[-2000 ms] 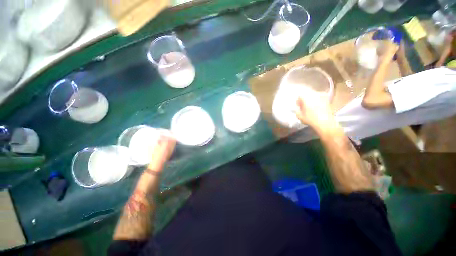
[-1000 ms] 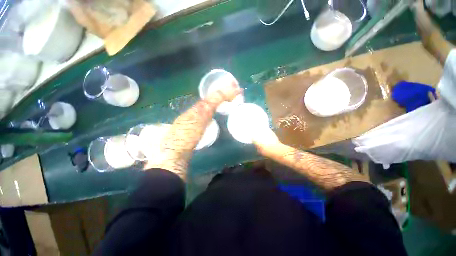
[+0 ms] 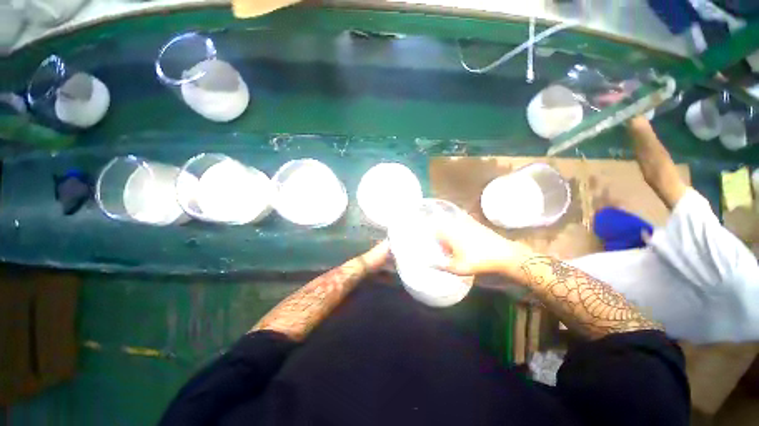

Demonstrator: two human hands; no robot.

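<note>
A clear-walled vessel with a white lower body [image 3: 434, 281] is held over the near bench edge, close to my body. My right hand [image 3: 474, 245] grips it from the right side. My left hand [image 3: 379, 254] is at its left side; its fingers are mostly hidden, so its hold cannot be made out. Several similar vessels stand in a row to the left, such as one vessel [image 3: 310, 193] and a white round one [image 3: 389, 194] just behind the held vessel. Another vessel [image 3: 526, 196] leans or lies on the cardboard sheet [image 3: 603, 179].
Vessels [image 3: 216, 90] are spaced along the far belt [image 3: 333, 91]. A white cord [image 3: 499, 62] lies at the far side. A dark cloth [image 3: 73, 190] is at left. At right, another person's arm [image 3: 657, 162] reaches across near a blue cloth [image 3: 622, 229].
My hands have come back toward my body with a vessel between them. The other person's arm now reaches over the far belt. The camera view has shifted and levelled.
</note>
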